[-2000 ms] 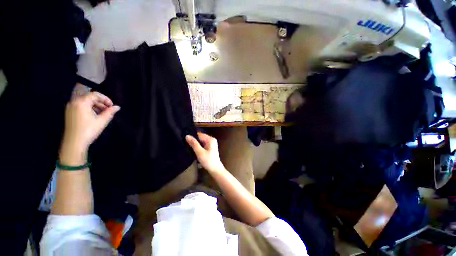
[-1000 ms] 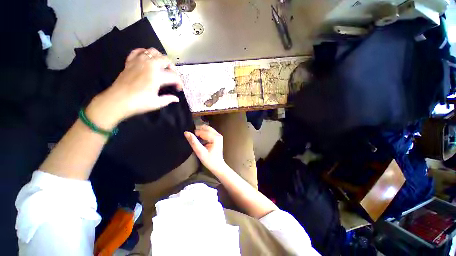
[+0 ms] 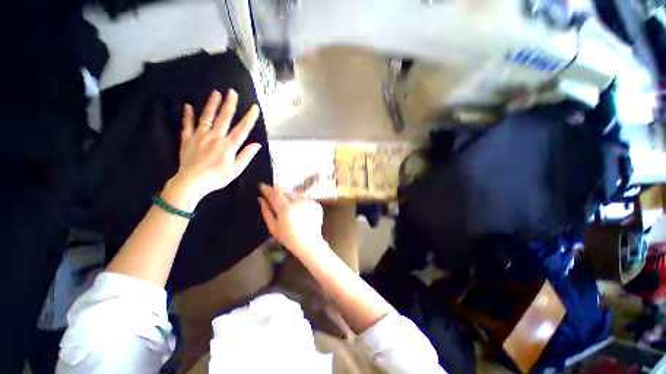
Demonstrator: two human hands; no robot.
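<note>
A black garment panel lies over the table's front edge, left of the needle area, and hangs toward the lap. My left hand lies on the panel with its fingers spread, palm down, holding nothing. My right hand pinches the panel's right edge at the table's front edge. The sewing machine is blurred above. Its presser foot area is just beyond the panel's upper right corner, and I cannot tell whether they touch.
Dark narrow snips lie on the machine bed. The table's front strip is chipped and taped. A large dark bundle is on the right, with an orange-brown stool top below it. Black cloth fills the left side.
My left hand has come down flat onto the panel with its fingers spread. My right hand stays at the panel's right edge. The view has shifted, showing more of the machine.
</note>
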